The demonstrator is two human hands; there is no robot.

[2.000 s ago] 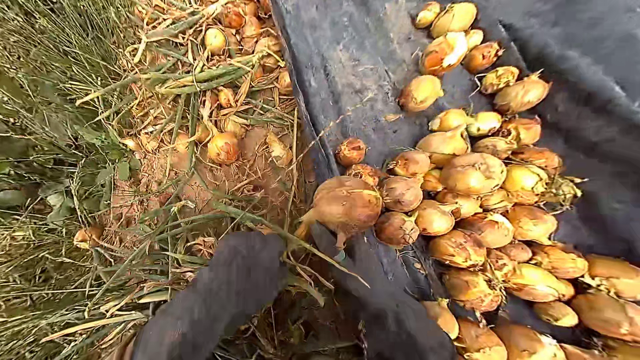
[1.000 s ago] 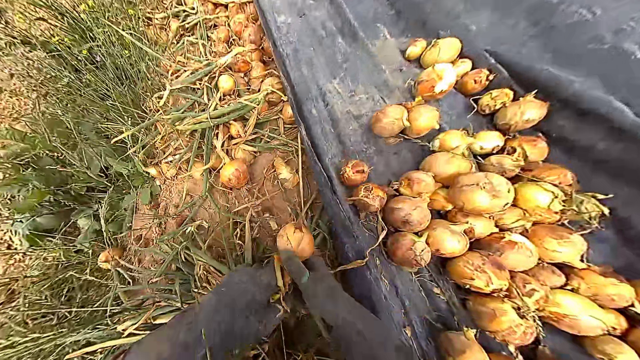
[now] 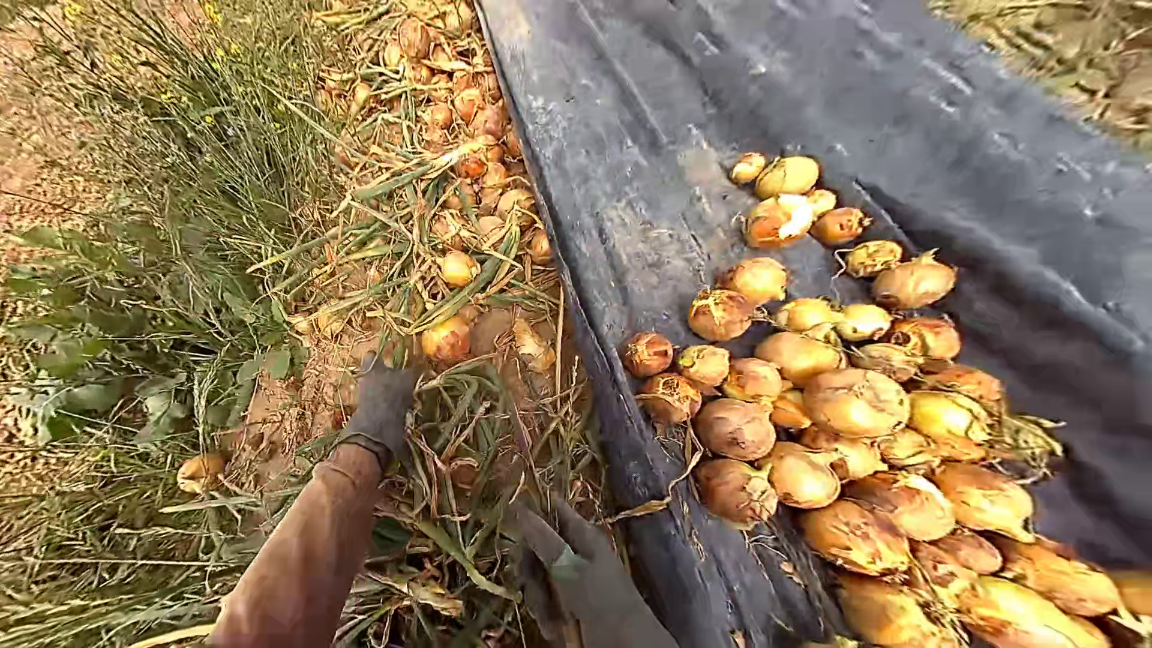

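My left hand, in a dark glove, is at the dry onion tops, just below and left of an onion lying on the soil. Its fingers are partly hidden, so any hold on the leaves cannot be made out. My right hand, gloved in grey, is low in the view beside the edge of a black plastic sheet. Dry leaves lie between the two hands; whether the right fingers hold something is unclear. A pile of yellow onions rests on the sheet to the right.
A row of onions with withered tops runs along the sheet's left edge. Green weeds grow on the left, where a lone onion lies. Bare soil shows between weeds and onion row.
Both hands were close together around an onion at the sheet's edge; now they are apart, the left one farther forward. That onion is no longer seen between them. The view has shifted.
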